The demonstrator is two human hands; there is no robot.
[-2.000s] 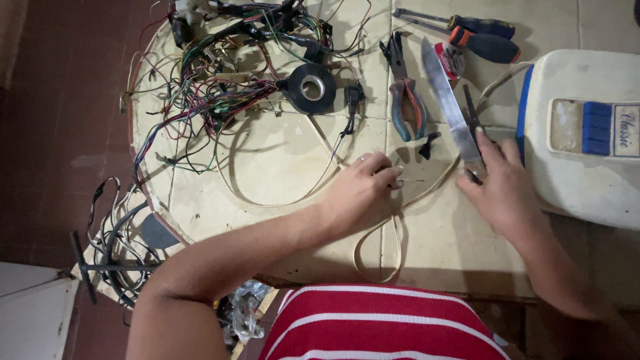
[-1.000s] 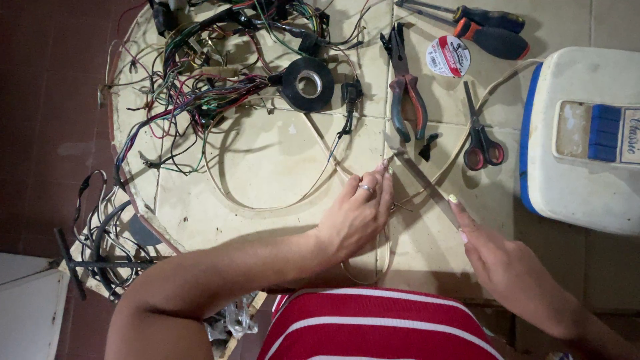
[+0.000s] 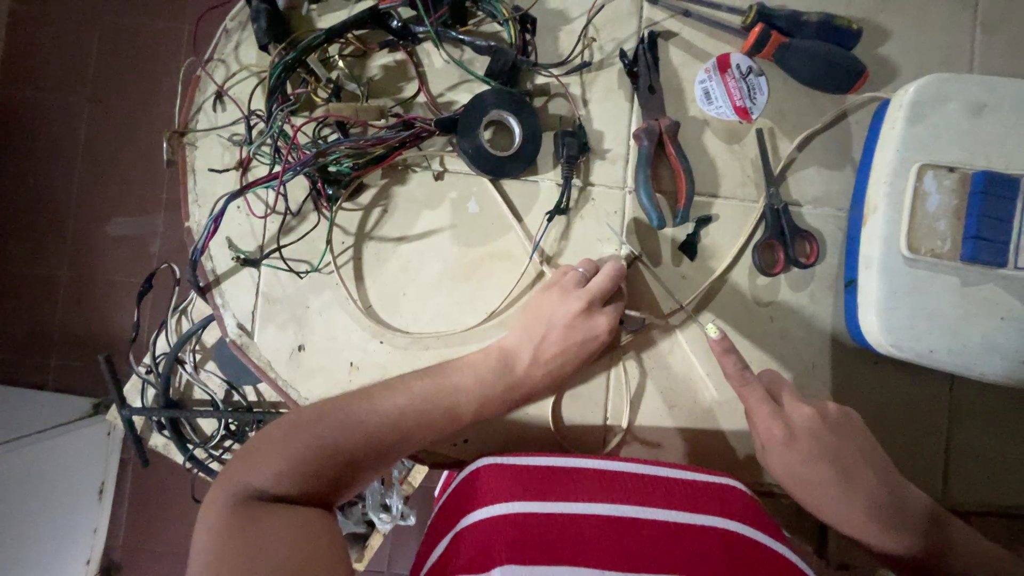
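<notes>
My left hand (image 3: 572, 316), with a ring on one finger, pinches a pale flat electrical cable (image 3: 512, 212) near the table's middle. From my right hand (image 3: 808, 432), index finger stretched along it, a knife (image 3: 668, 288) reaches toward my left fingertips, its blade seen nearly edge-on; the handle is hidden in the hand. The cable loops to the left, makes a small loop below my left hand and runs up right past the scissors (image 3: 780, 216). Pliers with red and blue handles (image 3: 662, 152) lie above my hands, near a black scrap (image 3: 694, 238).
A bundle of coloured wires (image 3: 320, 160), a black electrical tape roll (image 3: 498, 133) and a black plug (image 3: 570, 148) lie at upper left. Two screwdrivers (image 3: 800, 56) and a red and white round label (image 3: 731, 87) are at the top. A white and blue container (image 3: 944, 264) stands right.
The knife, earlier upright beside the pliers over the scissors, has moved left and down to my left fingertips. The scissors and the round label are now uncovered. My left hand stays on the cable.
</notes>
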